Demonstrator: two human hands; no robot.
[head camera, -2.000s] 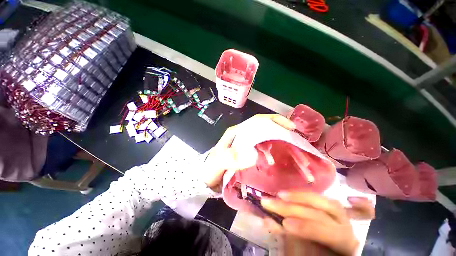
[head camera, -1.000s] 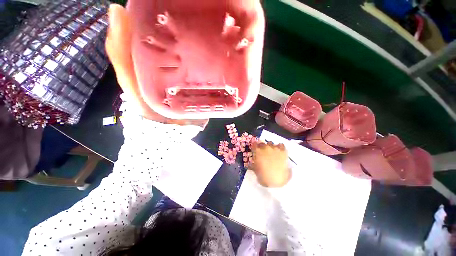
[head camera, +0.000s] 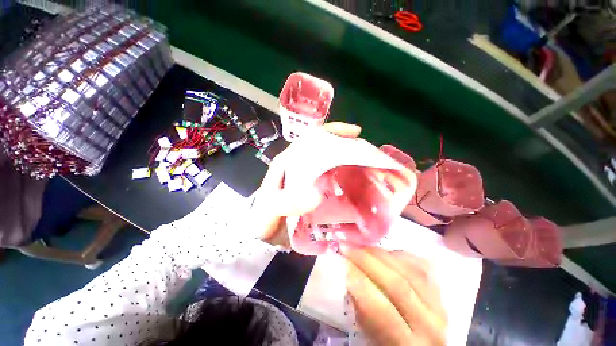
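My left hand (head camera: 273, 196) holds a pink housing (head camera: 365, 177) above the white paper, its open end facing me; posts and a rectangular slot show inside. My right hand (head camera: 392, 290) is at the housing's lower rim, fingertips together at a small pink piece (head camera: 334, 248), which looks like a button piece. The fingertips are bright and partly blurred. The larger white paper (head camera: 466, 284) lies below my right hand, and a smaller white sheet (head camera: 236, 267) lies under my left forearm.
A pink housing (head camera: 294, 127) stands behind my left hand. Several more housings (head camera: 459, 186) are in a row at the right, one with red wire. Wired white-faced parts and boards (head camera: 181, 159) lie left. A silvery block of packed parts (head camera: 88, 81) is far left. Red-orange handles (head camera: 408, 21) show behind.
The housing has moved from close to the camera down over the paper. My right hand has left the loose pink pieces and come up to the housing's rim with a small pink piece.
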